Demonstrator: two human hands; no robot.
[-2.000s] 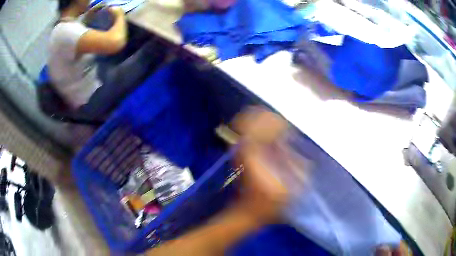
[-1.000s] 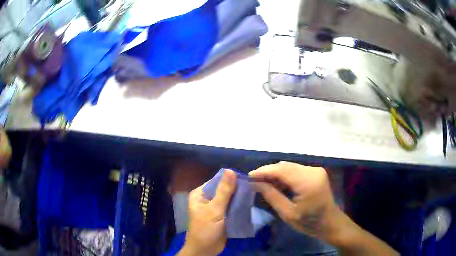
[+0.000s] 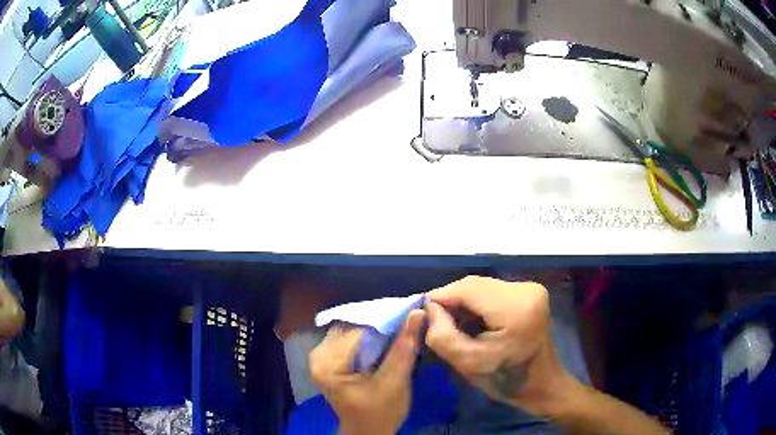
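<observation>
A small fabric piece (image 3: 387, 316), pale grey-blue on the side that shows, is held over the lap below the table's front edge. My left hand (image 3: 366, 374) grips its lower left part, with the cloth bunched between thumb and fingers. My right hand (image 3: 489, 336) pinches its right tip with thumb and forefinger, close to my left thumb. Part of the piece is hidden by my fingers. More bright blue cloth (image 3: 434, 395) lies on the lap beneath my hands.
On the white table (image 3: 340, 208) lie a pile of panels (image 3: 272, 76), a second blue stack (image 3: 111, 161) and green-and-yellow scissors (image 3: 672, 183). The sewing machine (image 3: 596, 30) stands behind. Blue crates (image 3: 197, 365) (image 3: 723, 365) stand below at both sides. Another person's hand (image 3: 10, 314) shows at far left.
The view has swung from the left crate to the table and machine. Since one second ago, the fabric piece has gone from hanging down to being folded up, its pale edge pointing left.
</observation>
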